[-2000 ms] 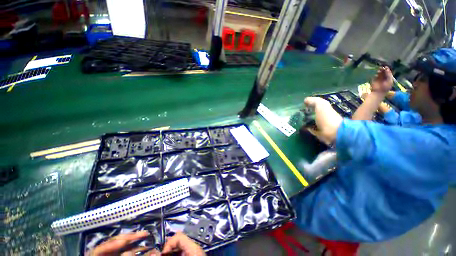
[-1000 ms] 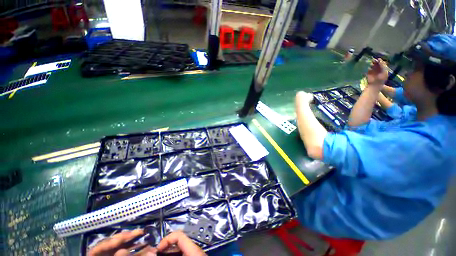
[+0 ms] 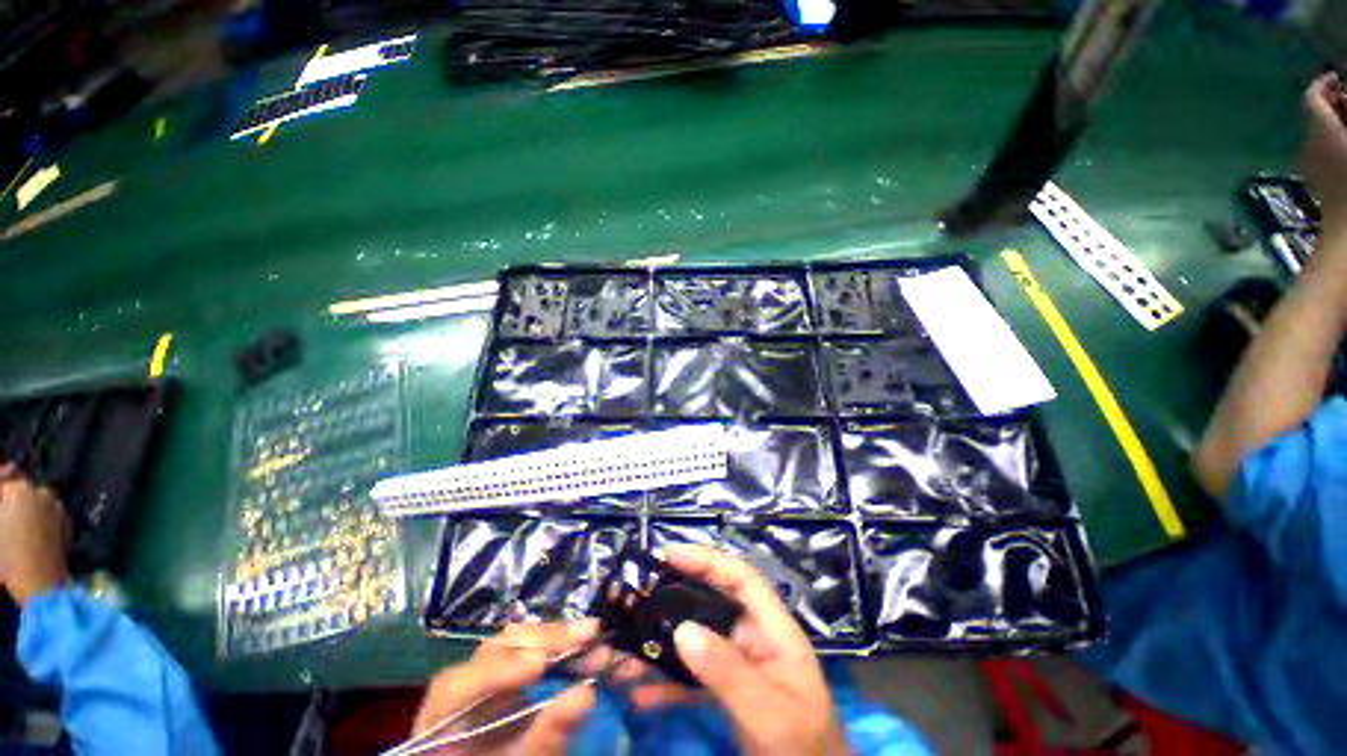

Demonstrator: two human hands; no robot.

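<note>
My right hand [image 3: 761, 657] holds a black plastic housing [image 3: 665, 617] by its edge, thumb on top, over the front edge of the black compartment tray [image 3: 746, 520]. A small gold spot shows on the housing. My left hand [image 3: 510, 684] holds silver tweezers [image 3: 495, 724], their tips hidden at the housing's left side. The white sticker strip [image 3: 554, 474] with rows of dark dots lies across the tray's left and middle cells. Several black housings [image 3: 872, 372] lie in the tray's back cells. The clear blister tray [image 3: 318, 510] with small gold pieces is at the left.
A white sheet [image 3: 978, 340] lies on the tray's back right. Beyond are yellow tape [image 3: 1096, 396] and a perforated white strip [image 3: 1105, 254]. A post [image 3: 1042, 126] stands behind. A loose black part [image 3: 268, 356] lies left. People's blue-sleeved arms show at both sides.
The view has turned down and left, bringing my hands, the whole blister tray and another person at the left into view. The housing and tweezers now show in my hands.
</note>
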